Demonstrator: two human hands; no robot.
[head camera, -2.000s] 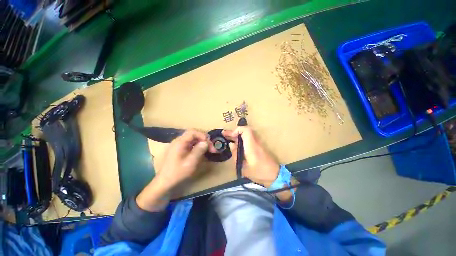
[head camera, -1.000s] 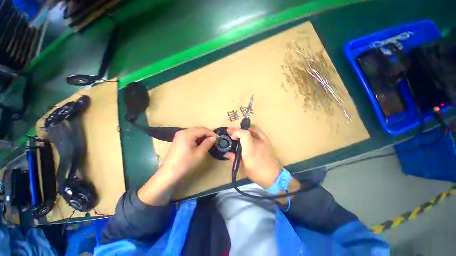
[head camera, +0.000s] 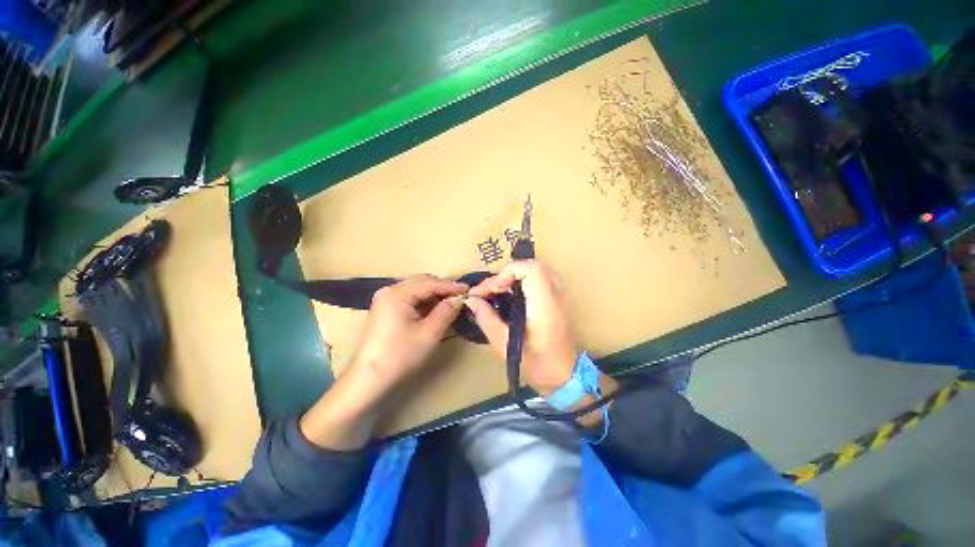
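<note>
Black headphones lie on the cardboard sheet (head camera: 428, 235), with the headband (head camera: 337, 290) running left to a second cup (head camera: 276, 221). The near ear cup (head camera: 470, 329) is mostly hidden under my fingers. My left hand (head camera: 398, 333) has thumb and index finger pinched together over this cup; anything tiny between them cannot be made out. My right hand (head camera: 538, 326) holds a soldering iron (head camera: 523, 248), its silver tip pointing away from me, off the cup. My right thumb and index finger meet my left fingertips over the cup.
Brown-gold bits (head camera: 641, 160) and silver strands (head camera: 684, 171) lie on the sheet. A blue bin (head camera: 825, 256) with black items stands right; the black cord (head camera: 738, 344) runs towards it. More headphones (head camera: 134, 342) lie on the left cardboard. A green strip (head camera: 428, 115) edges the bench.
My right thumb and index finger have closed in against my left fingertips, covering the cup's centre, which was visible before. The iron stays in my right hand, tip still away.
</note>
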